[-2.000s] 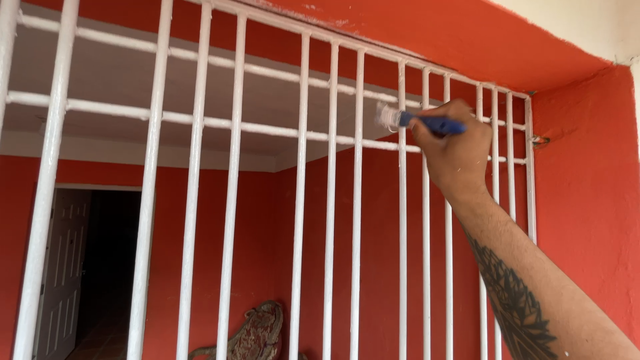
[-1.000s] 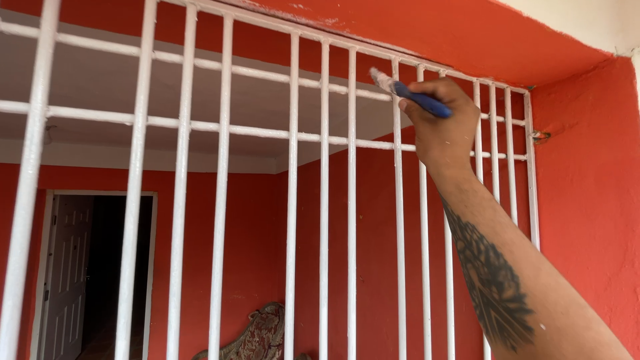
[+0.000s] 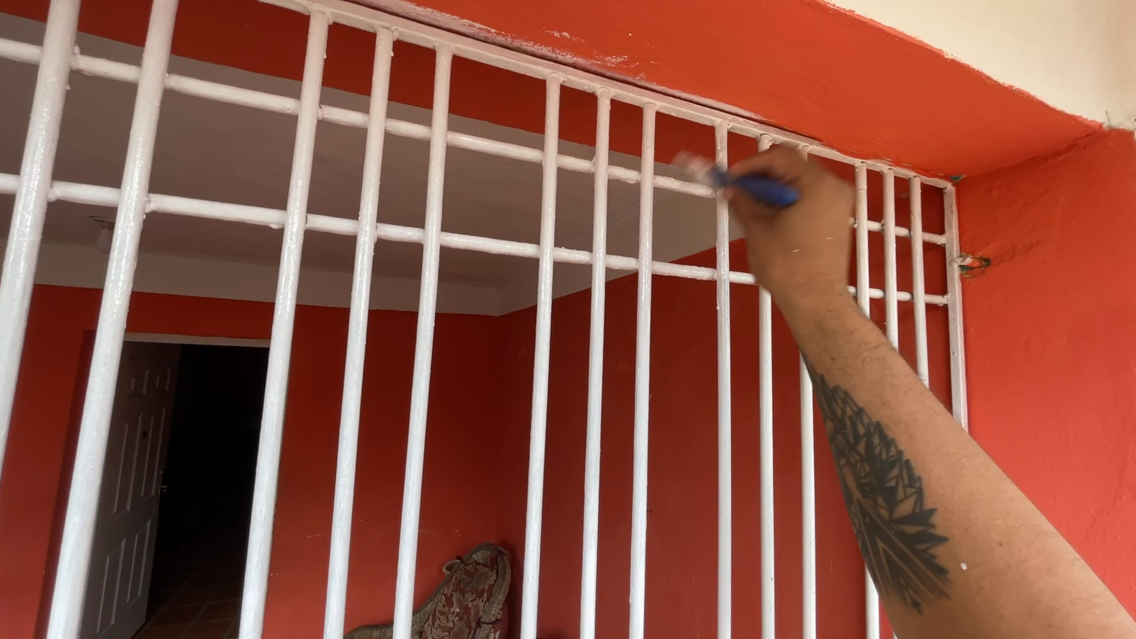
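Note:
My right hand (image 3: 796, 222) is raised at the right of the view, closed around a blue-handled paintbrush (image 3: 761, 188). The brush's whitish bristles are blurred and point left, at a vertical bar (image 3: 722, 355) near the upper horizontal rail (image 3: 497, 145); whether they touch the metal cannot be told. Both belong to a white metal window grille (image 3: 541, 373) with glossy bars, which spans most of the view. My left hand is out of view.
An orange-red lintel (image 3: 799, 80) overhangs the grille, and an orange-red side wall (image 3: 1056, 355) stands at its right. A small metal stub (image 3: 974, 263) juts from that wall. Behind the bars are a panelled door (image 3: 133, 479) and a patterned chair back (image 3: 475, 595).
My right hand still holds the brush. Since one second ago the brush has dropped from just above the upper rail to about its height, beside the same bar.

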